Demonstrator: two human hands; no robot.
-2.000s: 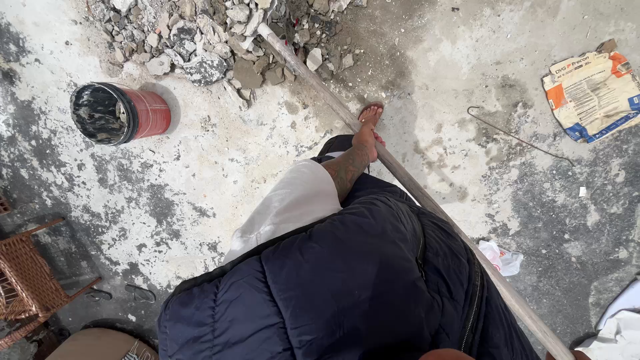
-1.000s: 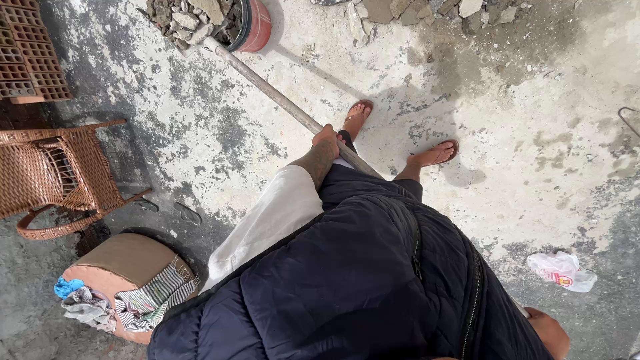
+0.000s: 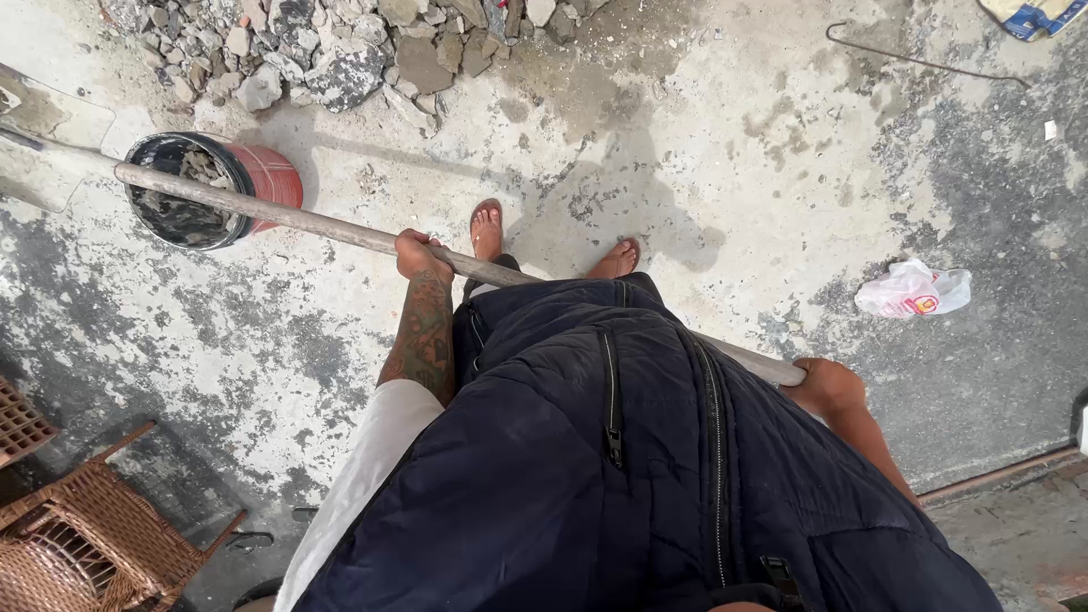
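A shovel's long wooden handle (image 3: 327, 228) runs from the far left, above the bucket, past my feet to the lower right, partly behind my jacket. My left hand (image 3: 422, 255) is closed around its middle, just right of the bucket. Near the handle's end my right hand (image 3: 826, 387) grips it. At the left edge the flat metal blade (image 3: 76, 127) shows, with only part of it in view. Beneath the handle a red and black bucket (image 3: 276, 187) holds some rubble.
Broken concrete rubble (image 3: 340, 72) lies at the top left. A wicker chair (image 3: 127, 527) and a perforated brick (image 3: 19, 421) are at the lower left. A plastic bag (image 3: 911, 289) lies on the right, below a bent metal rod (image 3: 926, 61). A printed sack (image 3: 1033, 15) is at the top right.
The shovel's far end was over a heaped bucket one second ago; now its blade is beyond the bucket, whose contents sit lower. My right hand has come into fuller view. The view has shifted.
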